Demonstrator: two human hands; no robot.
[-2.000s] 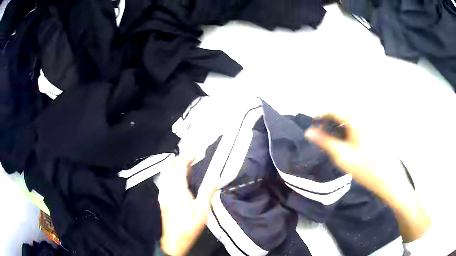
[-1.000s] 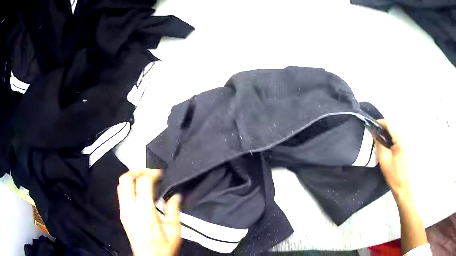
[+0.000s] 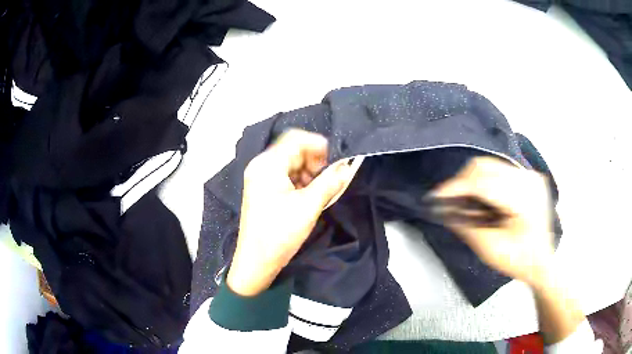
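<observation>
Dark trousers (image 3: 423,114) with tiny light specks lie bunched in front of me, the waist edge facing me. A white waistband lining (image 3: 320,317) with a thin black line shows at the lower part. My left hand (image 3: 294,183) grips the waist edge near the middle, fingers curled over the cloth. My right hand (image 3: 495,207) is blurred, over the right part of the waist opening. A dark object, which looks like thread snips (image 3: 475,211), is in its fingers, partly hidden.
A trouser pile (image 3: 90,152) with white lining strips covers the left side. The white table (image 3: 568,104) has a curved edge. Dark cloth lies at the top right corner. Something red (image 3: 525,344) and patterned pink cloth (image 3: 615,325) show at the lower right.
The trousers were turned so the waist edge faces me. My left hand moved from the lower left corner up to the middle of the edge. My right hand moved inward from the right end.
</observation>
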